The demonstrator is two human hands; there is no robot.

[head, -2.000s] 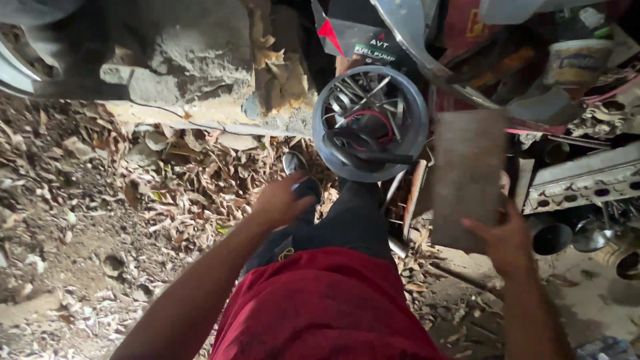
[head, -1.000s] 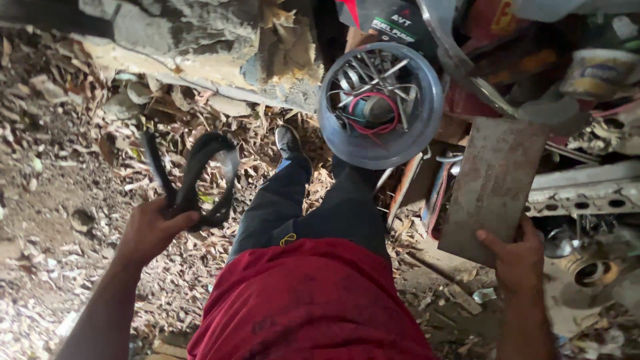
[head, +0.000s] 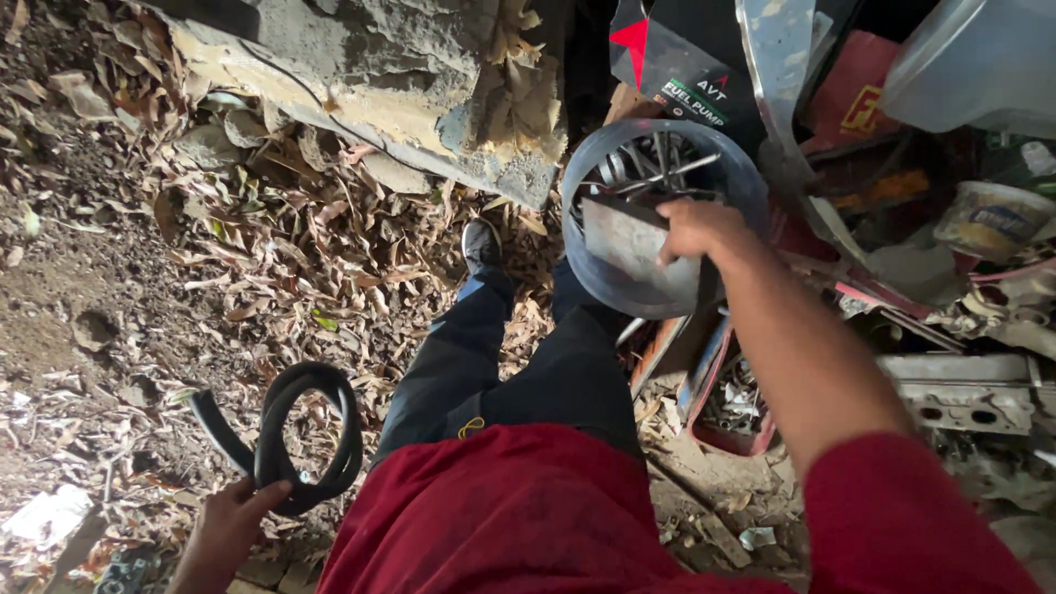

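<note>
My left hand (head: 239,511) grips a coiled black rubber hose (head: 353,445) at the lower left, above the leaf-covered ground. A translucent plastic bucket (head: 582,276) at the upper centre holds metal rods and other metal parts (head: 660,165). Inside its mouth a flat grey rectangular plate (head: 631,247) lies tilted, hiding much of the contents. My right hand (head: 701,227) has its fingers on the plate's right edge; part of that grip is hidden.
Behind the bucket stands a black fuel pump box (head: 693,91). A rough concrete block (head: 396,74) is at the upper left. Along the right are a metal engine part (head: 961,392), a dirty plastic tub (head: 990,219) and a red-edged container (head: 734,441). Dry leaves (head: 371,280) cover the ground.
The black hose, over the bucket two seconds ago, is now in my left hand at the lower left. My right hand has brought the plate from the right side into the bucket's mouth.
</note>
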